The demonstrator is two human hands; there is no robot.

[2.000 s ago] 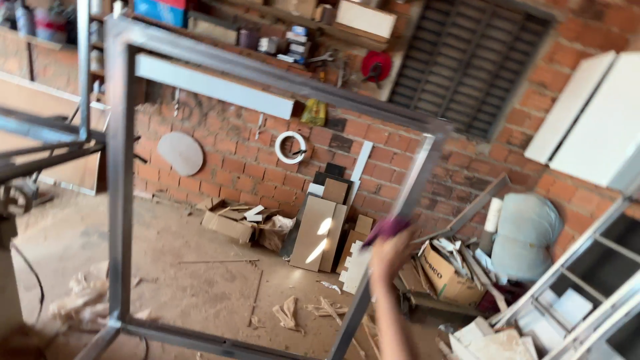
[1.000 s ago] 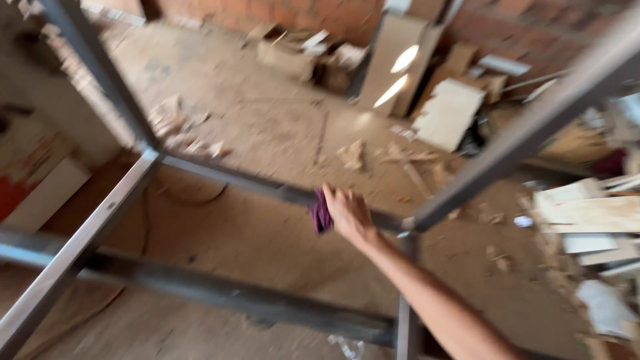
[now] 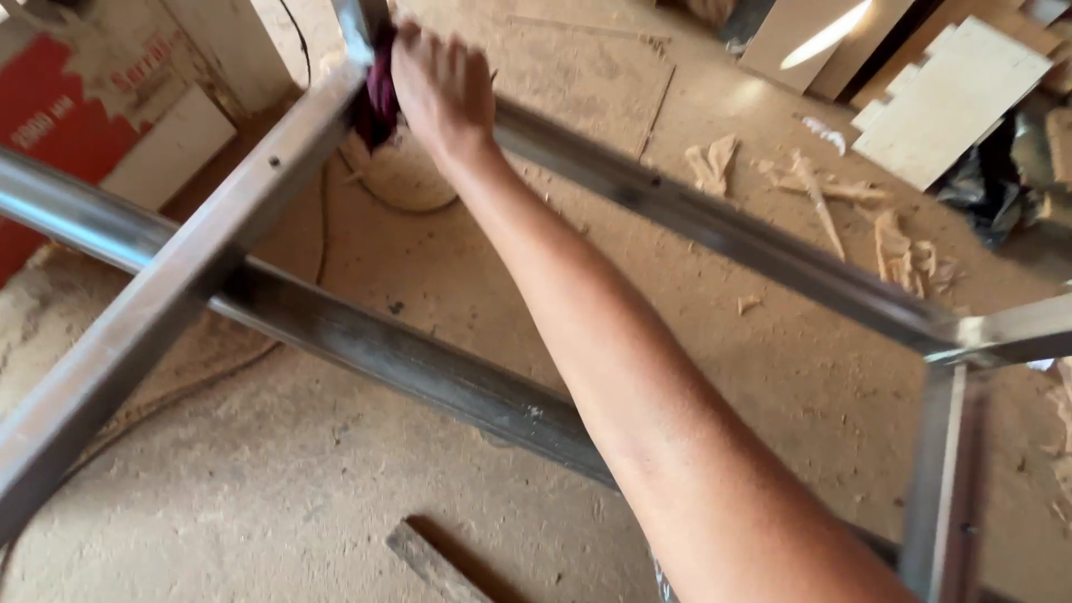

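My right hand point(image 3: 444, 88) is closed around a dark purple cloth point(image 3: 381, 92), pressed against the upper left corner joint of a welded square-tube metal frame point(image 3: 712, 218). From that corner a tube with a small hole runs toward the lower left, and another tube rises at the top edge. My forearm crosses over the frame from the lower right. Beneath the frame lies a thicker dark metal tube point(image 3: 402, 356), running from the left edge under my arm. A second welded corner point(image 3: 967, 335) shows at the right. My left hand is out of view.
A red and white printed panel point(image 3: 75, 109) leans at the upper left. A cable point(image 3: 324, 218) runs along the dusty floor. Wood shavings point(image 3: 904, 251), a notched white board point(image 3: 955, 100) and cardboard lie at the upper right. A wood strip point(image 3: 435, 561) is at the bottom.
My right hand with the cloth has moved from the frame's right upright to the lower crosspiece, then left along it to the corner. The view has tilted down toward the floor.
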